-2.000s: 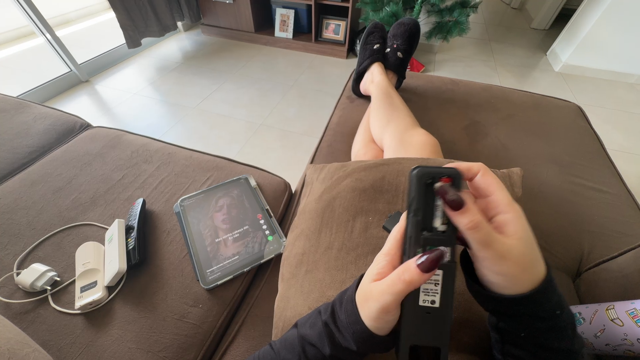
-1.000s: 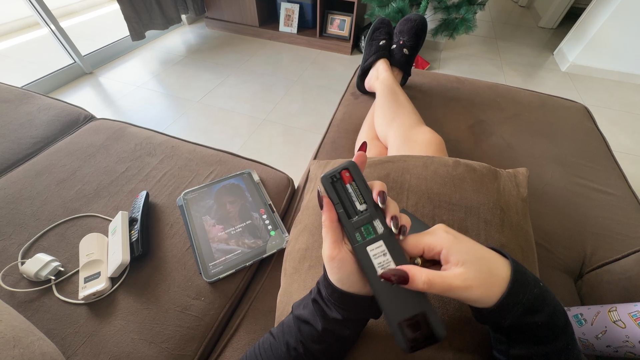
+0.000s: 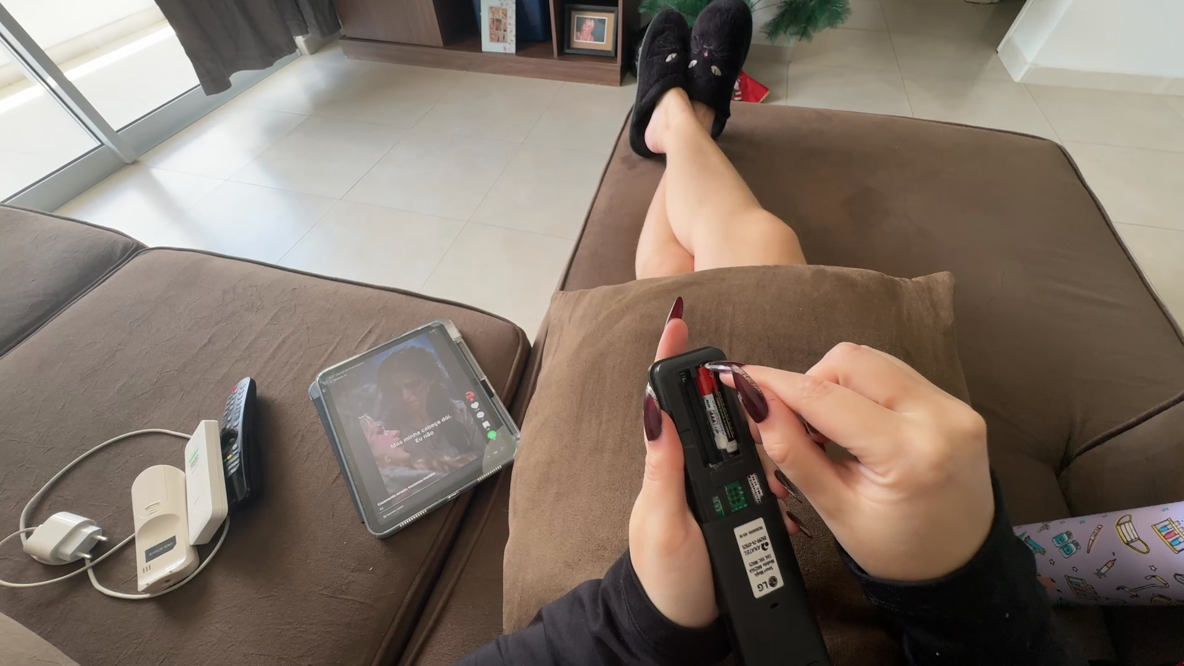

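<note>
My left hand [image 3: 675,518] holds a black LG remote control [image 3: 731,518] back side up over the brown cushion [image 3: 601,398], its battery compartment uncovered. A red and white battery [image 3: 714,412] lies in the right side of the compartment; the left slot looks dark, with no battery seen in it. The thumb and index finger of my right hand [image 3: 860,444] touch the red end of that battery. Whether they grip it cannot be told. My other right fingers are curled behind, partly hidden, so anything within them is out of sight.
On the sofa to the left lie a tablet [image 3: 416,425] with a lit screen, a second black remote [image 3: 240,439], a white box-shaped device [image 3: 205,481], a cream remote [image 3: 162,527] and a white charger [image 3: 65,538] with its cable. A patterned lilac item [image 3: 1110,555] is at the right.
My right hand has moved up from the remote's lower part to the battery compartment. The remote stands more upright than one second ago, still in my left hand.
</note>
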